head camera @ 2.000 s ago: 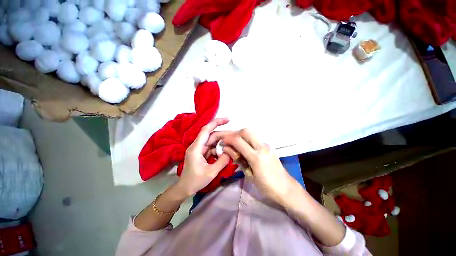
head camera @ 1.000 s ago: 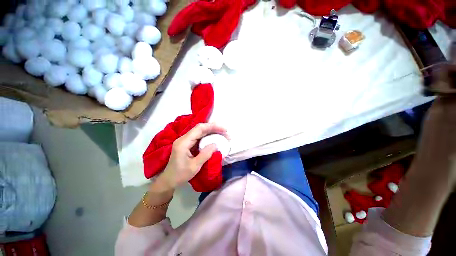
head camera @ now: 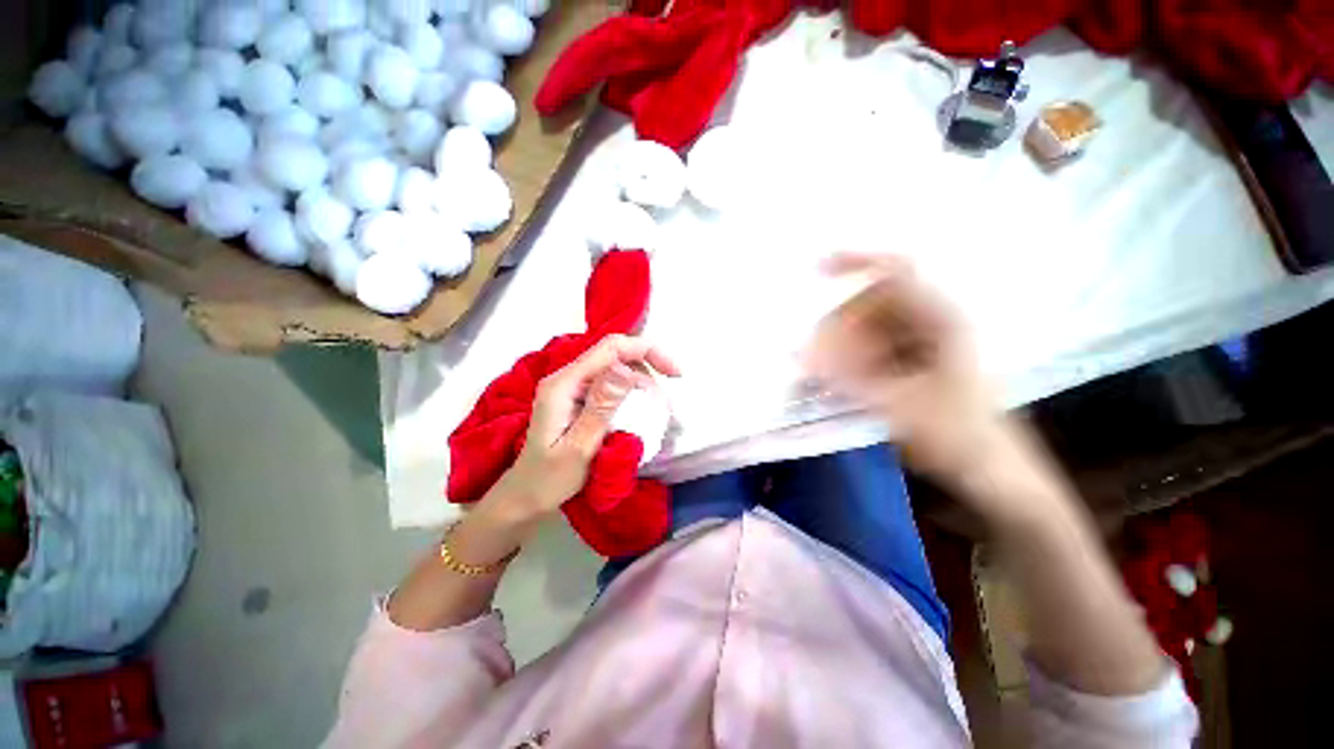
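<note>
My left hand holds a white pom-pom against the end of a red plush piece at the table edge over my lap. One lobe of the piece lies up the table, the other hangs below the hand. My right hand is raised over the white cloth to the right, blurred by motion. Its fingers look curled, but whether it holds anything cannot be told. No needle or thread can be made out clearly.
A carton of white pom-poms stands upper left. Loose pom-poms lie above the red piece. A tally counter, an amber block, a phone and heaped red pieces lie beyond. A finished-goods carton stands low right.
My right hand left the pom-pom, swung out to the far right, and is now partway back over the table. My left hand still holds the pom-pom and red piece. The camera view has shifted slightly.
</note>
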